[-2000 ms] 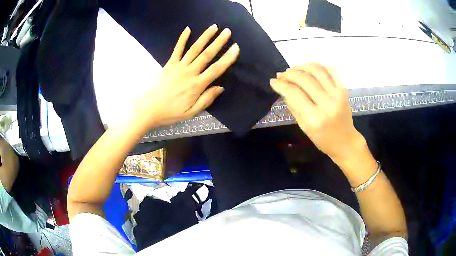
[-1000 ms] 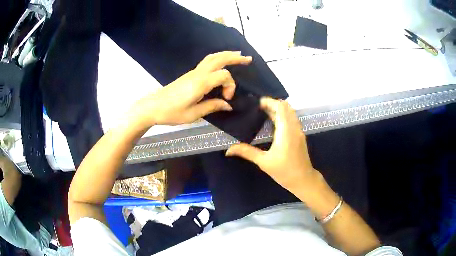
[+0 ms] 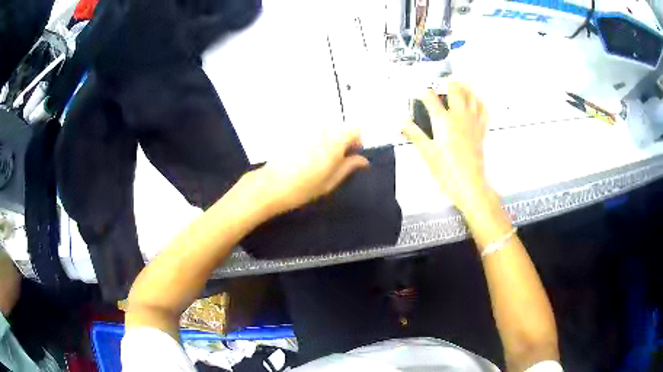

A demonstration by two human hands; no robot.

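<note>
The black garment (image 3: 182, 123) hangs in tube-like parts across the left of the white table; one part reaches the front edge, its end (image 3: 349, 211) spread flat over the grey ruled strip. My left hand (image 3: 312, 171) lies over that end, fingers curled and thumb near its upper edge; whether it pinches cloth is unclear. My right hand (image 3: 458, 142) is over a small black piece (image 3: 422, 118) below the needle area, thumb and fingers on either side of it; a grip is not clear.
The sewing machine head (image 3: 523, 36) with blue stripe and its presser foot area (image 3: 429, 47) are at the top. Thread snips (image 3: 592, 107) lie at right. A tape measure strip (image 3: 552, 203) runs along the front edge. A blue bin (image 3: 109, 345) with scraps is below left; another person's arm shows at far left.
The view has shifted, showing more of the machine. My right hand has left the garment end and moved up to the small black piece. The garment end now lies flatter, under my left hand.
</note>
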